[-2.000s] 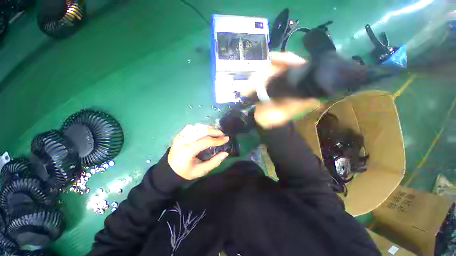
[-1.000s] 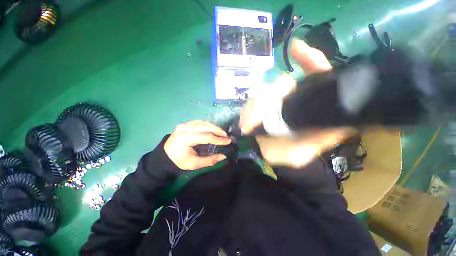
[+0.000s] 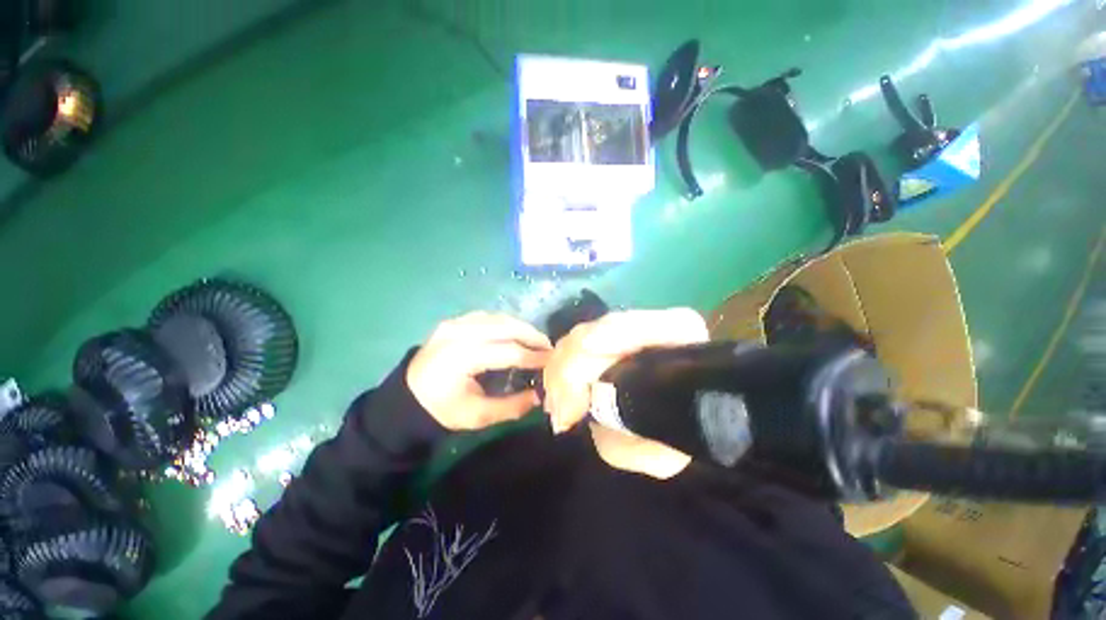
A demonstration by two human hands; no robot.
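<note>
My left hand (image 3: 475,371) holds a small black part (image 3: 507,382) between thumb and fingers, near the bench's front edge. My right hand (image 3: 631,385) is wrapped around the front end of the black electric screwdriver (image 3: 752,412), which lies slanted to the right with its ribbed cord sleeve (image 3: 982,466). The right fingertips are close against the left hand's part. The screwdriver tip is hidden by my hands. Another dark piece (image 3: 577,315) shows just beyond my right hand.
Screw feeder (image 3: 582,164) stands beyond my hands. Black fan heads (image 3: 224,345) and scattered screws (image 3: 212,442) lie left; another fan head (image 3: 51,119) is at far left. Black base parts (image 3: 770,121) and a blue piece (image 3: 946,167) are back right. Open carton (image 3: 934,315) and closed carton (image 3: 970,551) are right.
My right hand and the screwdriver have come down from upper right to beside my left hand, uncovering the base parts behind. My left hand stays on the small black part.
</note>
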